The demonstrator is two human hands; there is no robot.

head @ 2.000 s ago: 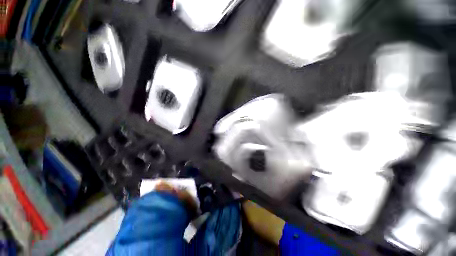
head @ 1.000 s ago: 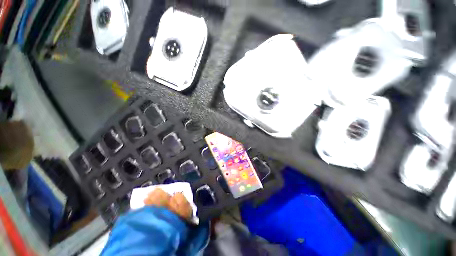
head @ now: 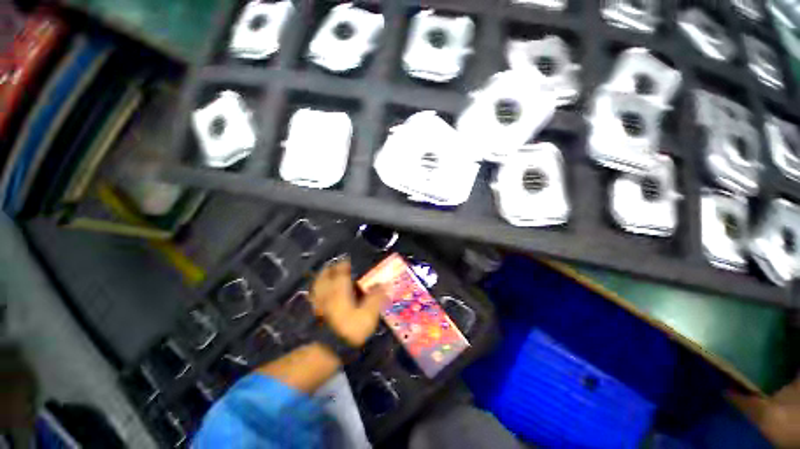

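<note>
My left hand (head: 346, 302), in a blue sleeve with a dark band at the wrist, is over the lower black tray (head: 289, 285). Its fingers look apart and hold nothing visible; the thumb is at the upper left edge of a lit smartphone (head: 414, 314) lying on that tray. Whether it touches the phone is unclear. Part of a white sheet (head: 346, 412) shows beside my sleeve. What looks like my right hand (head: 776, 416) is blurred and cut off at the lower right edge; what it holds cannot be told.
A large black tray (head: 368, 206) spans the top, with silver-white housings (head: 531, 181) in its pockets, some piled up. A blue stool (head: 570, 390) is at the lower right, beside the green bench edge (head: 693, 324). Coloured upright items (head: 66, 114) stand at the left.
My left hand has moved up and right from the white sheet to the phone. The view has pulled back, showing more of the upper tray. A blurred hand or wrist now shows at the lower right.
</note>
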